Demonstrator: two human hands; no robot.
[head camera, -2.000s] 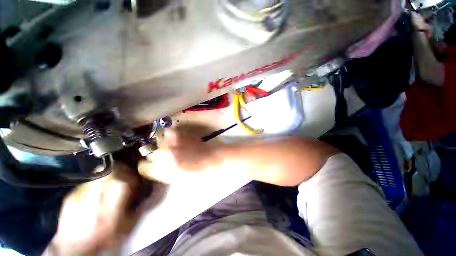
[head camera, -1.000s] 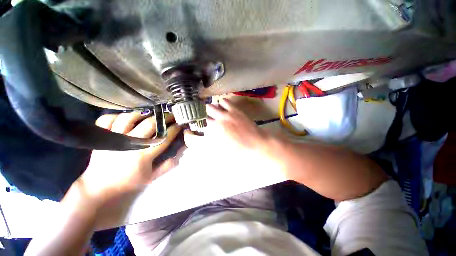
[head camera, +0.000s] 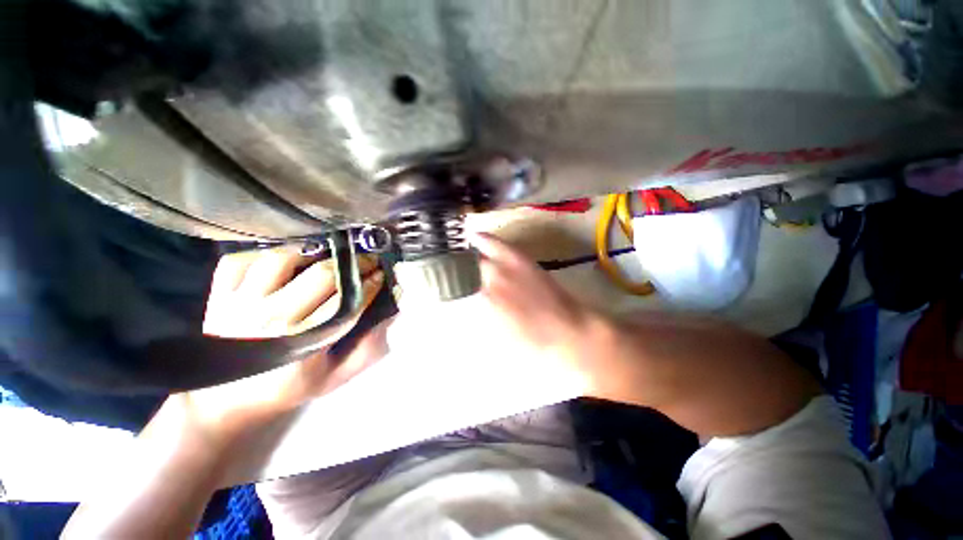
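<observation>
The grey-beige sewing machine head (head camera: 591, 95) fills the top of the view. Its ribbed tension dial (head camera: 452, 276) and coil spring hang over the work, hiding the needle area. My left hand (head camera: 275, 295) lies behind the curved dark metal bar (head camera: 343, 285), fingers close together near the needle area. My right hand (head camera: 528, 306) is just right of the dial, partly washed out by glare, its fingertips hidden behind the dial. Dark cloth (head camera: 116, 359) lies at the left beyond the bar. A bit of dark cloth shows between the hands. What the fingers grip is hidden.
Scissors with yellow (head camera: 607, 248) and red-orange handles lie right of my right hand, partly under a white piece (head camera: 699, 253). The white table edge (head camera: 422, 432) runs in front of my lap. A blue basket (head camera: 857, 369) and red cloth are at the right.
The view has shifted closer to the machine head. Since two seconds ago, the dial has come between the hands in view. In the last second both hands have stayed nearly in place.
</observation>
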